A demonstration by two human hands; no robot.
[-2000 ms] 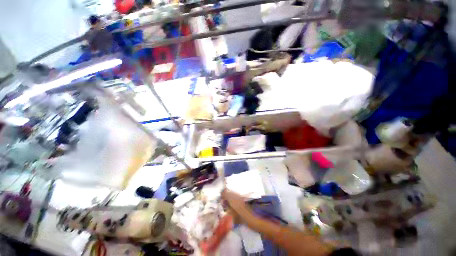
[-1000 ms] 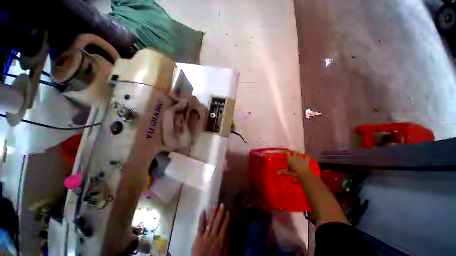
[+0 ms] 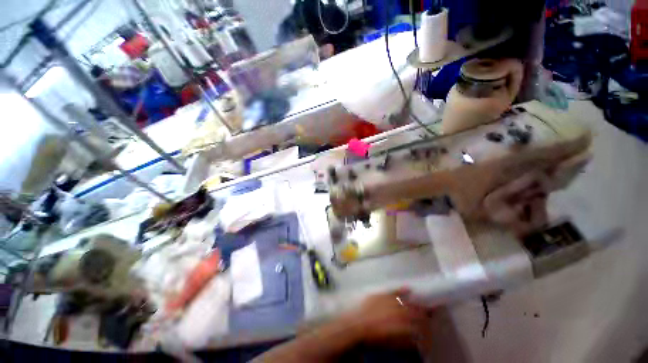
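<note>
My left hand [image 3: 391,315] is blurred at the table's front edge, its forearm coming from the bottom left; whether it holds anything cannot be told. My right hand is not in view. The cream sewing machine [image 3: 455,174] stands right of centre, with its needle area [image 3: 364,230] lit. A screwdriver with a black-and-yellow handle [image 3: 320,271] lies on the table left of it. A blue-grey panel [image 3: 284,294] lies further left, with a white piece [image 3: 246,273] on it.
White scraps [image 3: 167,266] and an orange-pink item [image 3: 194,278] lie left of the panel. A dark tray [image 3: 177,213] is behind them. A second machine [image 3: 92,266] stands far left. A white thread cone [image 3: 433,35] and beige cone [image 3: 477,96] stand behind the machine.
The view has swung left from the floor back across the table. My right hand, at the red basket before, is out of view. My left hand now shows blurred along the table's front edge.
</note>
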